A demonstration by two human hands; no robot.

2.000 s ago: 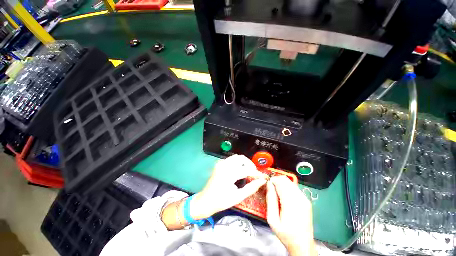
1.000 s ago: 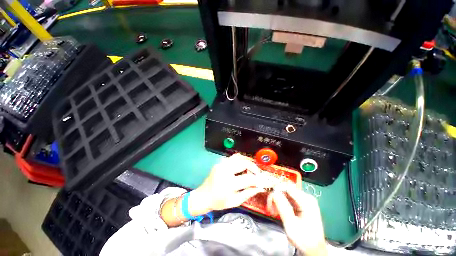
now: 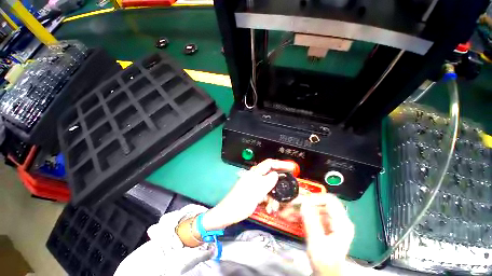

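My left hand (image 3: 249,193), with a blue band on the wrist, holds a round black housing (image 3: 285,187) by its edge, its face turned up to me. My right hand (image 3: 326,226) is just right of the housing, blurred; whether its fingers hold a small piece cannot be told. Both hands are over the shallow red tray (image 3: 286,222), which holds tiny bits and is partly hidden by them. The red emergency stop is mostly hidden behind my left hand and the housing.
The black press (image 3: 302,141) stands just beyond the tray, its ram raised. A black foam tray (image 3: 129,121) lies to the left, clear blister trays (image 3: 442,199) to the right with an air hose (image 3: 452,135) over them. Round parts (image 3: 189,49) lie on the green conveyor (image 3: 118,40).
The round black housing now shows in my left hand, which has turned. My right hand has moved slightly right, away from the left fingers. The parts on the conveyor have shifted right.
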